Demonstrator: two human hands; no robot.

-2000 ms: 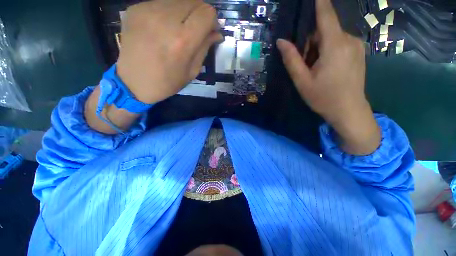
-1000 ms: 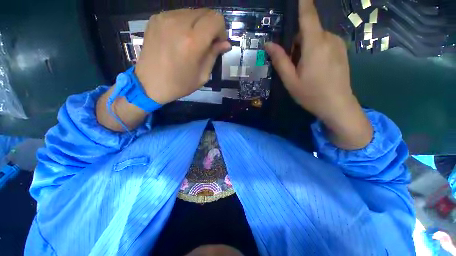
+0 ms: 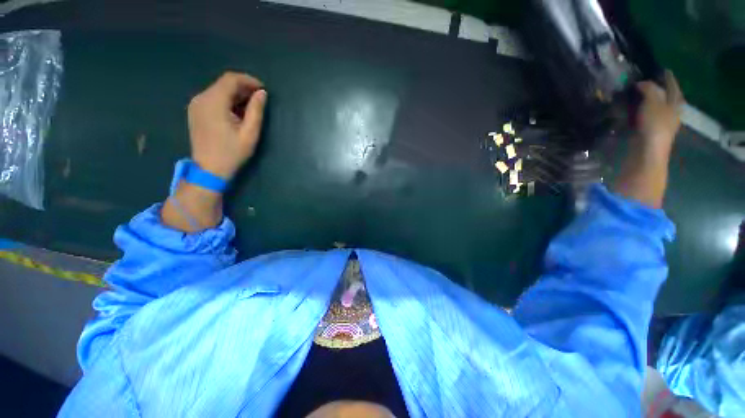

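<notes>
The open tablet unit (image 3: 595, 49) in its dark tray is at the upper right, blurred and tilted, above the bench edge and the conveyor. My right hand (image 3: 658, 108) holds its near right end. My left hand (image 3: 225, 122) is over the green mat at the left, fingers curled, with nothing seen in it. A blue wrist strap (image 3: 204, 177) is on my left wrist. The pile of flex cables (image 3: 549, 163), dark strips with cream tabs, lies on the mat left of my right forearm, partly blurred.
The dark green bench mat (image 3: 327, 188) has a pale edge (image 3: 392, 11) along its far side. A clear plastic bag (image 3: 28, 114) lies at the far left. A yellow strip (image 3: 53, 268) runs along the near left edge. Another person's blue sleeve (image 3: 707, 351) shows at the lower right.
The tablet unit has gone from in front of me to the upper right with my right hand. My left hand has come off it and moved left. The view has shifted, showing more mat.
</notes>
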